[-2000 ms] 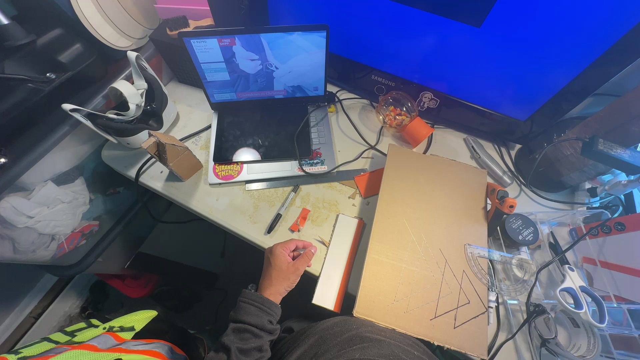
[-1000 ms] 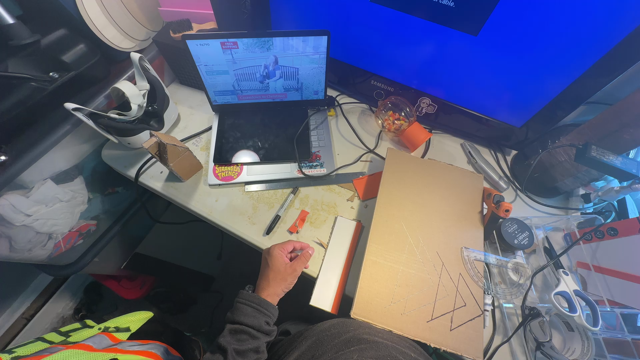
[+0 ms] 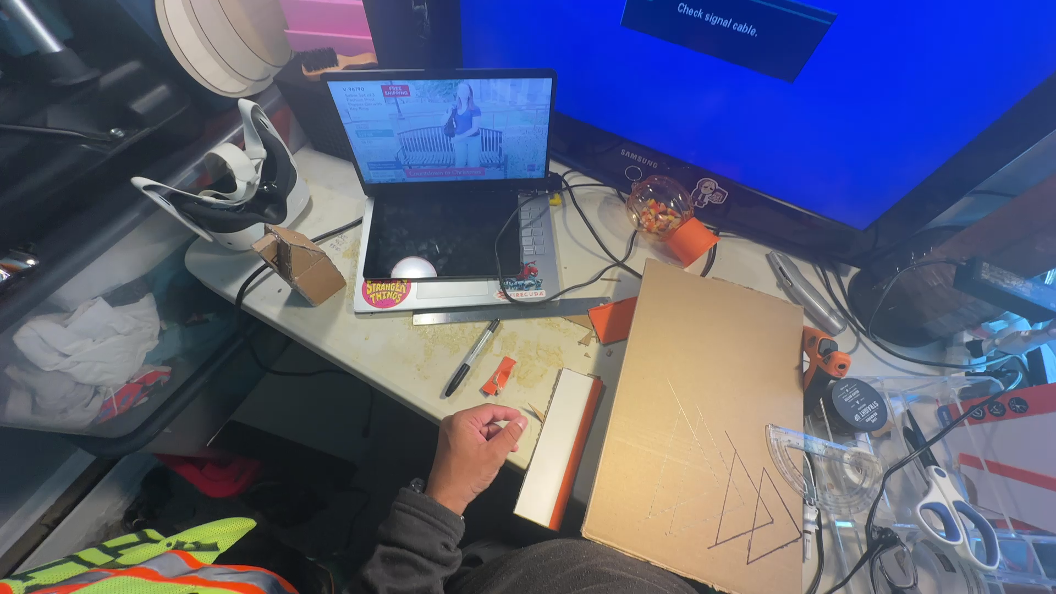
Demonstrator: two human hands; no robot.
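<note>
My left hand (image 3: 478,450) rests at the table's front edge, its fingers curled with thumb near fingertips; whether something small is between them cannot be told. Just right of it, a white and orange cardboard strip (image 3: 559,450) juts over the edge. Beyond the fingers lie an orange scrap (image 3: 499,376) and a black marker (image 3: 472,358). Further right lies a cardboard sheet (image 3: 701,412) with triangles drawn on it. A metal ruler (image 3: 511,311) lies along the front of the laptop (image 3: 458,293). My right hand is not in view.
A VR headset (image 3: 239,190) and a folded cardboard piece (image 3: 299,266) stand at left. A candy-filled clear globe (image 3: 660,206) sits before the monitor (image 3: 701,99). At right are a protractor (image 3: 825,466), scissors (image 3: 949,503), a round black container (image 3: 854,406) and cables.
The picture on the laptop screen has changed, and a message box on the monitor shows more fully. My left hand has stayed in the same place.
</note>
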